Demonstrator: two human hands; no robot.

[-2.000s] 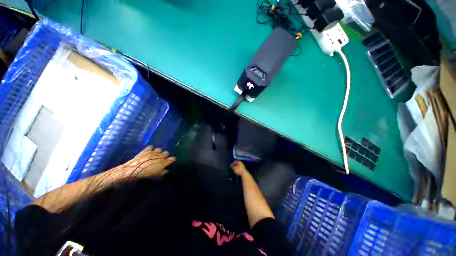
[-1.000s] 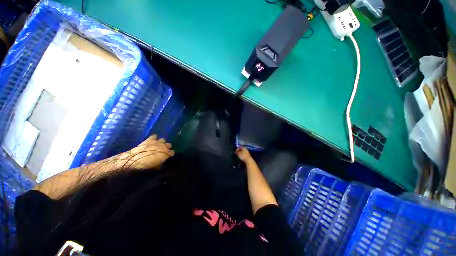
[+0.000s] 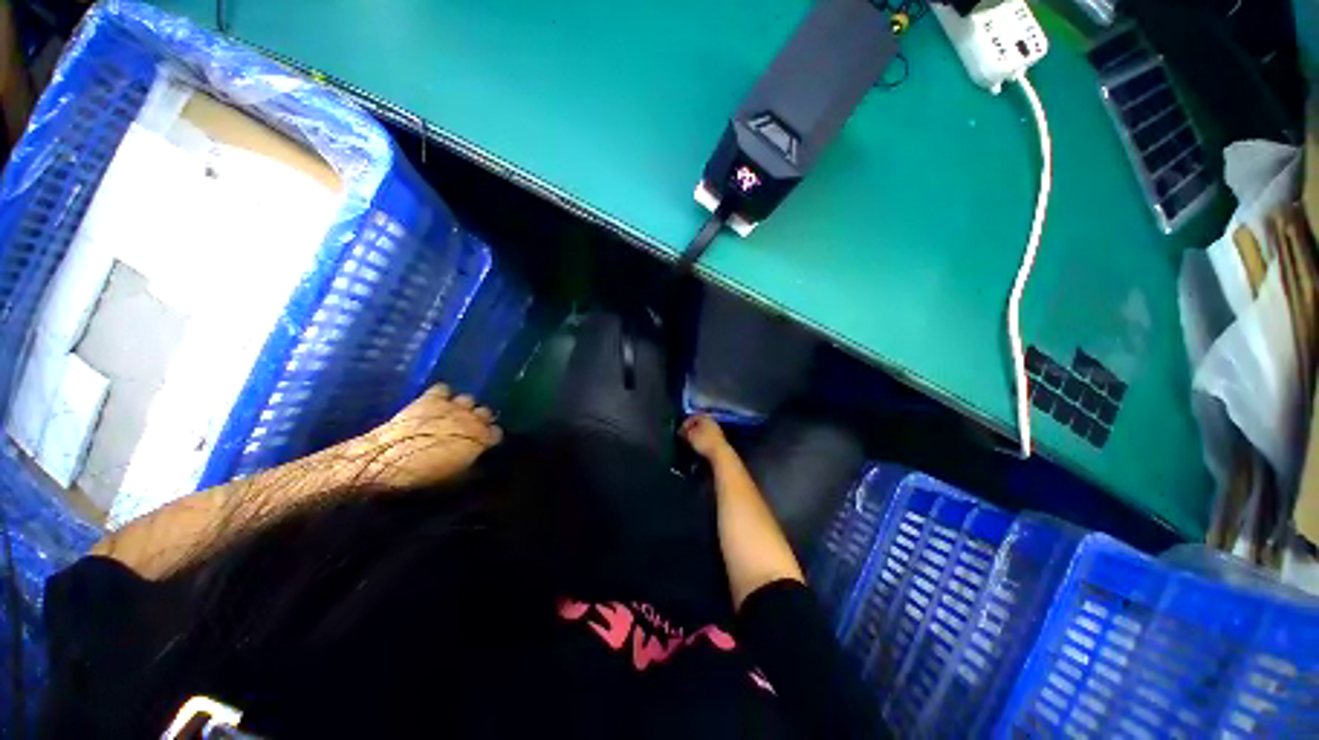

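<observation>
A black wedge-shaped corded unit (image 3: 810,94) lies on the green bench near its front edge, with small lit digits on its near end. White end tabs (image 3: 742,224) show on both sides of its cord exit. The black power cord (image 3: 703,239) runs over the bench edge into the dark below. My left hand (image 3: 446,431) is bare and rests low beside the blue crate, with no object visible in it. My right hand (image 3: 700,434) is bare and small in the picture, low at my lap; its fingers are partly hidden in the dark, so its grip is unclear.
A blue crate (image 3: 355,325) with film and flat sheets stands left; more blue crates (image 3: 933,578) stand right. The bench holds a power strip (image 3: 1002,44) with white cable (image 3: 1036,231), black rectangles (image 3: 1072,393), a celled tray (image 3: 1162,130) and a paper stack (image 3: 1232,347).
The view has shifted, so the unit and power strip sit higher in the picture and the tangled leads are mostly out of frame. My hands have hardly moved.
</observation>
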